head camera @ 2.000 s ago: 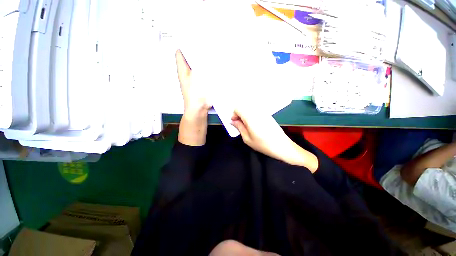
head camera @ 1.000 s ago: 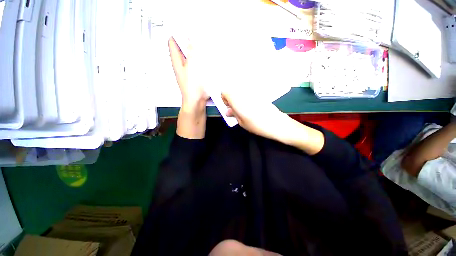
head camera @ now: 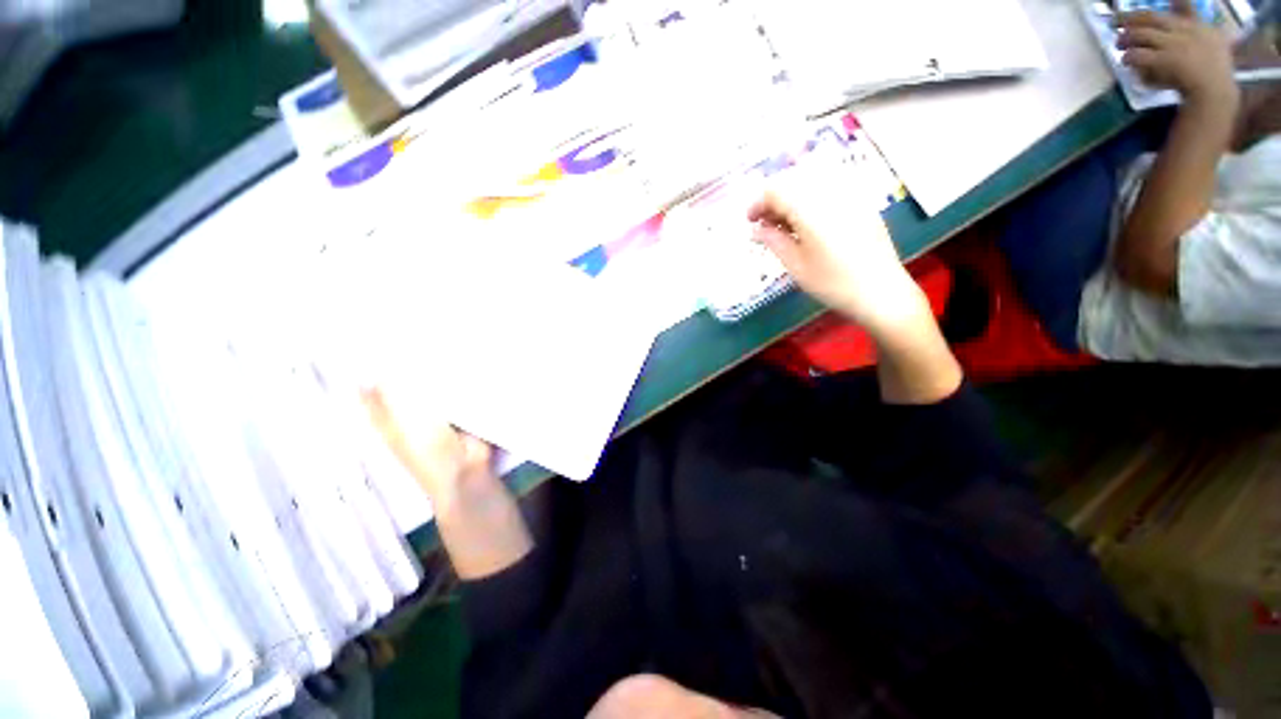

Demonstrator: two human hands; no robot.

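Note:
A white housing (head camera: 562, 386) lies at a tilt over the bench edge, its surface glaring and blank. My left hand (head camera: 447, 471) holds it at its left side, the fingers partly lost in glare. My right hand (head camera: 829, 253) is off the housing, above the clear parts box (head camera: 745, 298) with small white pieces. Its fingers are bent, and glare hides whether a piece is between them.
White housings (head camera: 183, 506) stand in a leaning row at left. A printed sheet (head camera: 541, 176) lies at the back, near an open carton (head camera: 372, 99). A white housing (head camera: 948, 56) lies on a board at right. A neighbouring person's arm (head camera: 1173, 183) is at far right.
My right hand has left the housing and moved right to the parts box. My left hand still holds the housing. The view has turned, so the bench now slants.

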